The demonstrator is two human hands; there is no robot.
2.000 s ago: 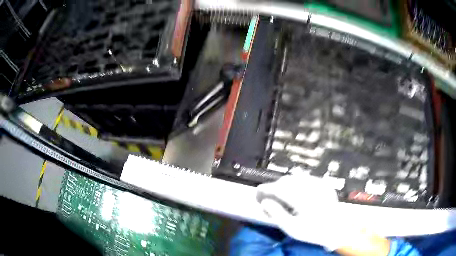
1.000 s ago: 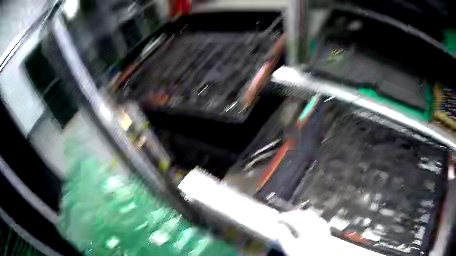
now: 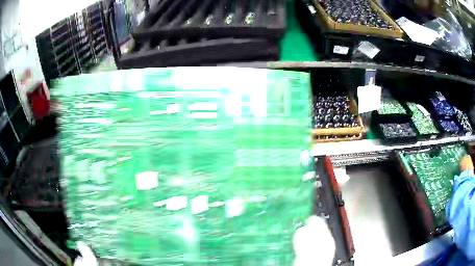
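Observation:
A large green bare circuit board (image 3: 192, 156) is held up close in front of me, facing me, blurred by motion. My left hand (image 3: 85, 255), in a white glove, is at its lower left corner, mostly cut off by the bottom edge. My right hand (image 3: 314, 243), also white-gloved, is at its lower right edge. The board hides most of the black carrier (image 3: 327, 202) behind it, whose reddish-brown bar shows at the right.
Another person's blue sleeve (image 3: 462, 210) and hand are over a green board in a carrier (image 3: 435, 174) at the right. Behind are a capacitor tray (image 3: 337, 130), component bins (image 3: 397, 129), a white tag card (image 3: 369, 98) and a black slotted tray (image 3: 208, 26). Dark pallets stand left.
The green board that lay low at the left is now raised upright before me in both hands. The view has swung up and shows the shelves and another person at the right.

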